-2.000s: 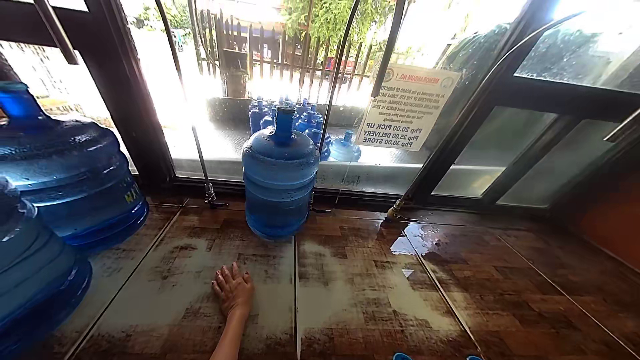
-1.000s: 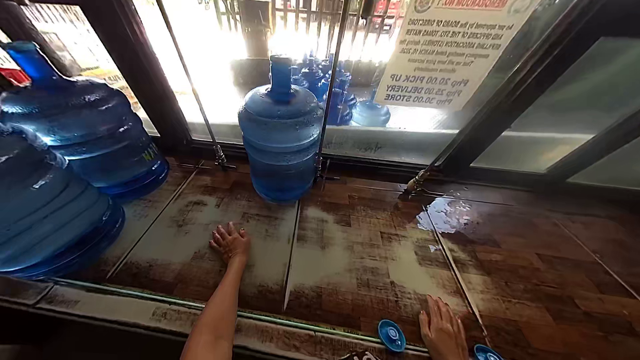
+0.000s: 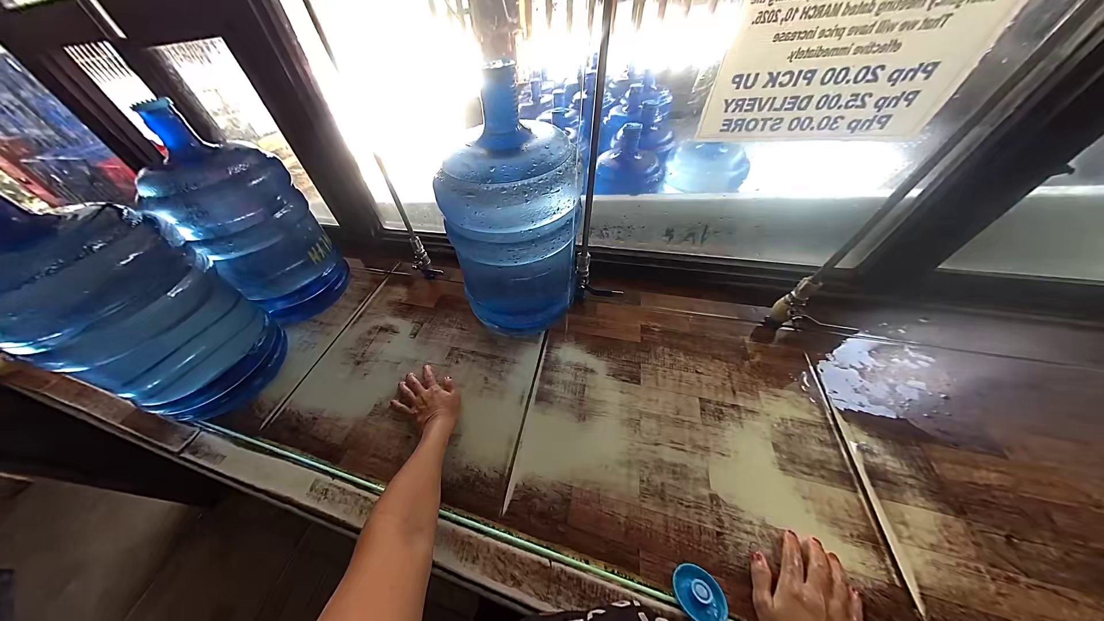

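Observation:
My left hand (image 3: pixel 429 399) lies with fingers spread on the worn wood-look tile counter (image 3: pixel 595 431), in front of an upright blue water jug (image 3: pixel 509 207) with droplets on it. At the lower right my right hand (image 3: pixel 804 580) rests palm down with its fingers somewhat apart, beside a round blue cap (image 3: pixel 699 592) near the counter's front edge. Neither hand holds anything.
Two big blue jugs, a nearer one (image 3: pixel 129 302) and a farther one (image 3: pixel 237 216), stand at the left. Thin rods with metal fittings (image 3: pixel 789 302) reach the counter's back. A water puddle (image 3: pixel 880 375) lies right. More jugs (image 3: pixel 628 164) show behind the glass, near a paper notice (image 3: pixel 845 69).
My right hand, not visible in the earliest frame, has come into view at the lower right. My left hand stays on the counter before the middle jug. The view has shifted and moved closer.

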